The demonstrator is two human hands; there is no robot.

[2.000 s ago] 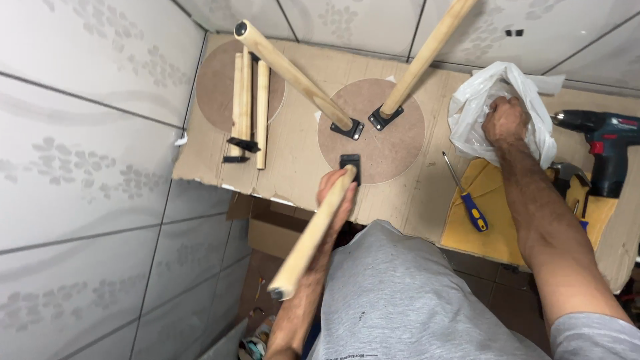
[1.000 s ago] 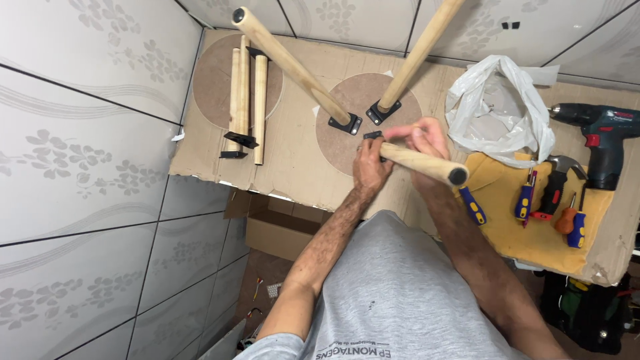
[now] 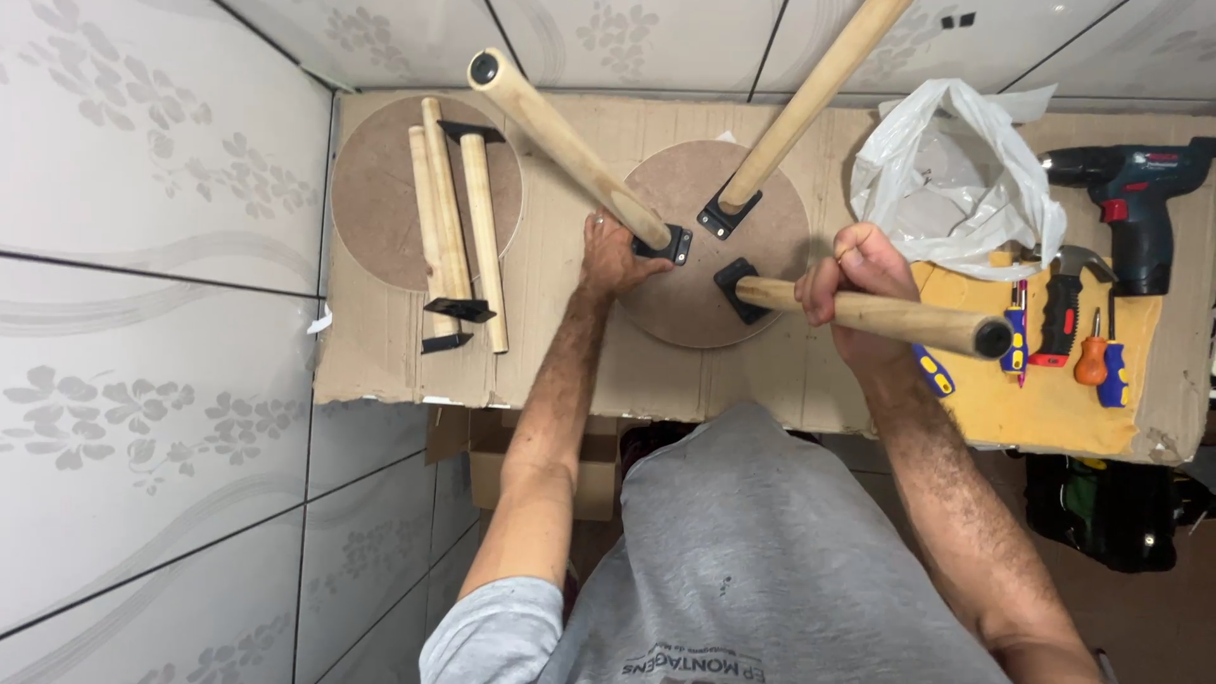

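Observation:
A round brown board (image 3: 703, 313) lies on the cardboard with two wooden legs standing from it, the left leg (image 3: 560, 142) and the back leg (image 3: 817, 104), each on a black bracket with screws. My left hand (image 3: 616, 258) rests at the board's left edge, its fingers by the left leg's bracket (image 3: 670, 245); whether it grips anything is unclear. A third wooden leg (image 3: 912, 323) slants to the right, its black bracket (image 3: 741, 292) on or just over the board. My right hand (image 3: 860, 290) is around this leg, the fingertips partly bunched.
At the left, several wooden legs (image 3: 483, 237) with black brackets lie on another round board (image 3: 370, 209). To the right are a white plastic bag (image 3: 959, 180), a cordless drill (image 3: 1140, 199), a hammer (image 3: 1059, 304) and screwdrivers (image 3: 1092, 361) on yellow material (image 3: 1007, 418). Tiled walls border the cardboard.
My right hand came out of the plastic bag and is now at the third leg. My left hand, on that leg's bracket a second ago, has moved left to the left leg's base.

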